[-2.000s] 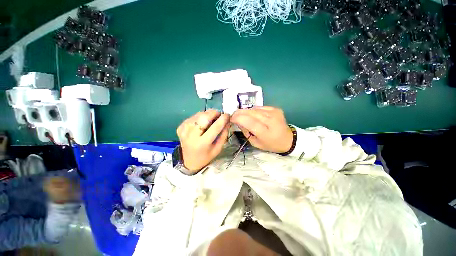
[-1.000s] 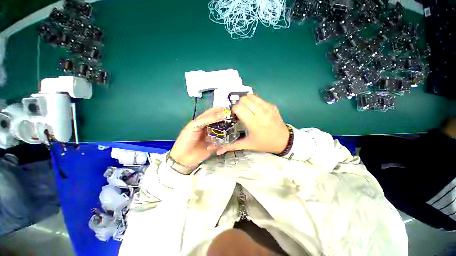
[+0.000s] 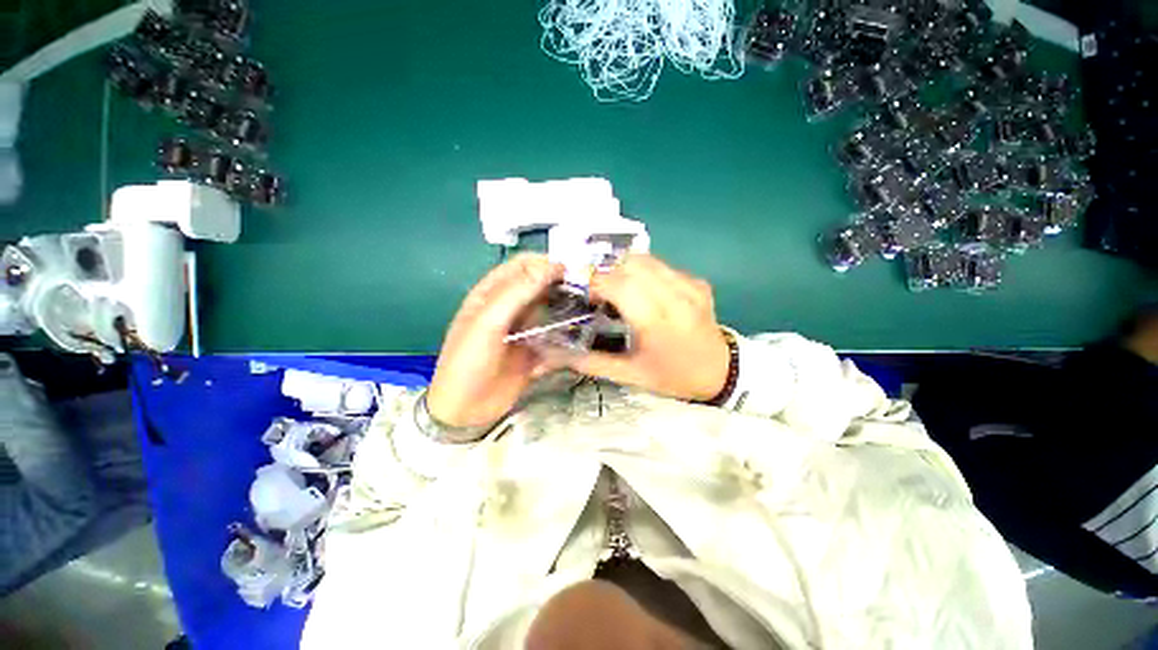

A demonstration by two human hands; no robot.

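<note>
A white camera housing (image 3: 546, 207) lies on the green mat in front of me, its open part close to my fingers. A dark camera module with clear parts (image 3: 578, 333) is between my two hands. A thin white rod or wire (image 3: 549, 329) runs slanting across it. My left hand (image 3: 489, 343) holds the module from the left, fingers bent. My right hand (image 3: 663, 328) holds it from the right, its fingertips at the housing's open front. The fingertips and the contact points are partly hidden and blurred.
Tangled white wires (image 3: 641, 45) lie at the back. Many camera modules (image 3: 946, 159) are massed right, a smaller group (image 3: 210, 102) left. White cameras (image 3: 153, 286) stand at the left table edge. A blue bin (image 3: 191, 470) holds white housings (image 3: 286, 498). A person's dark sleeve (image 3: 1067, 419) is at right.
From working at the housing's near edge, my hands have closed around the dark module. The white strand now shows across it. The view has shifted slightly; the person at left has moved back.
</note>
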